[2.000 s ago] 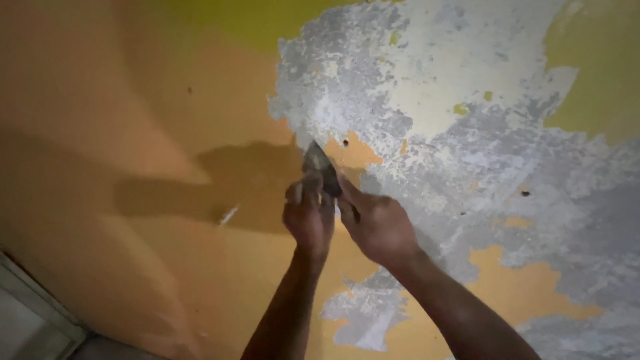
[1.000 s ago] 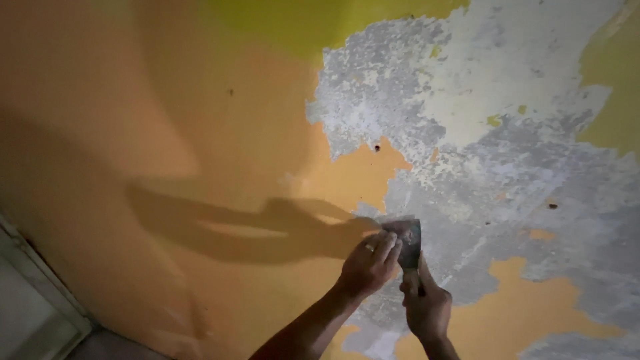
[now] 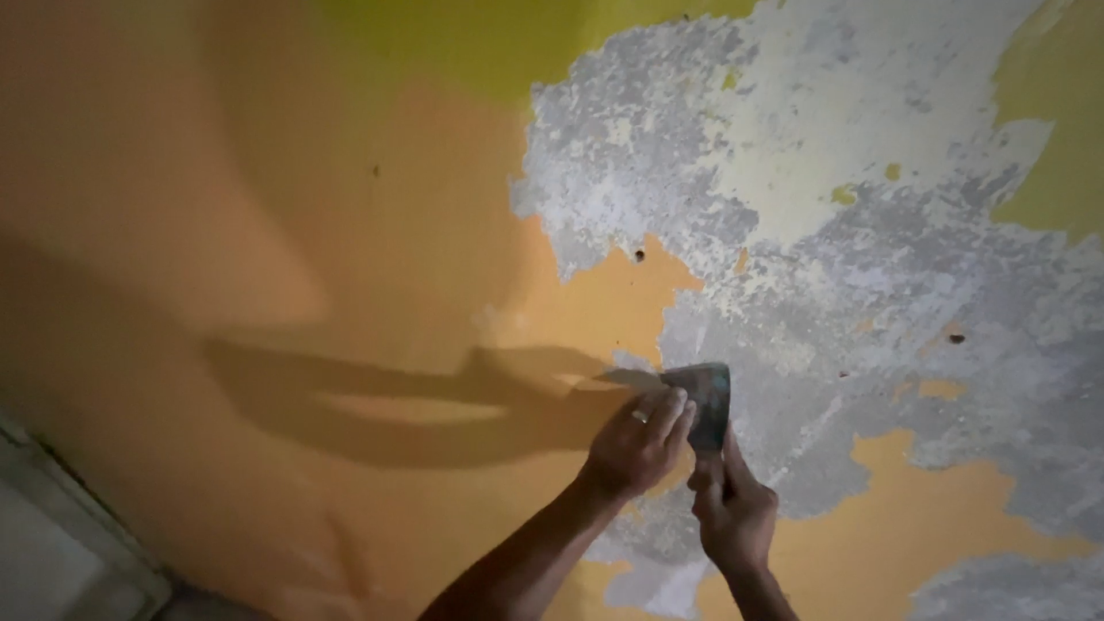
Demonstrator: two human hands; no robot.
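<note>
A putty knife with a wide dark metal blade (image 3: 709, 404) lies against the wall, its broad edge up. My right hand (image 3: 735, 517) is closed around its handle below the blade. The fingertips of my left hand (image 3: 640, 442), which wears a ring, press on the left side of the blade. Around the blade the wall shows bare grey plaster (image 3: 776, 354), with orange paint (image 3: 634, 302) above and to the left of it. How firmly the blade's edge touches the wall cannot be told.
Yellow-green paint (image 3: 448, 39) covers the upper wall. Small dark holes (image 3: 639, 255) mark the surface. Shadows of my arms (image 3: 405, 440) fall on the orange paint to the left. A pale framed panel (image 3: 60, 535) stands at the lower left.
Two seconds ago the putty knife was higher, near the hole in the orange patch; it has moved down and right. My left hand has shifted from near the handle to the blade.
</note>
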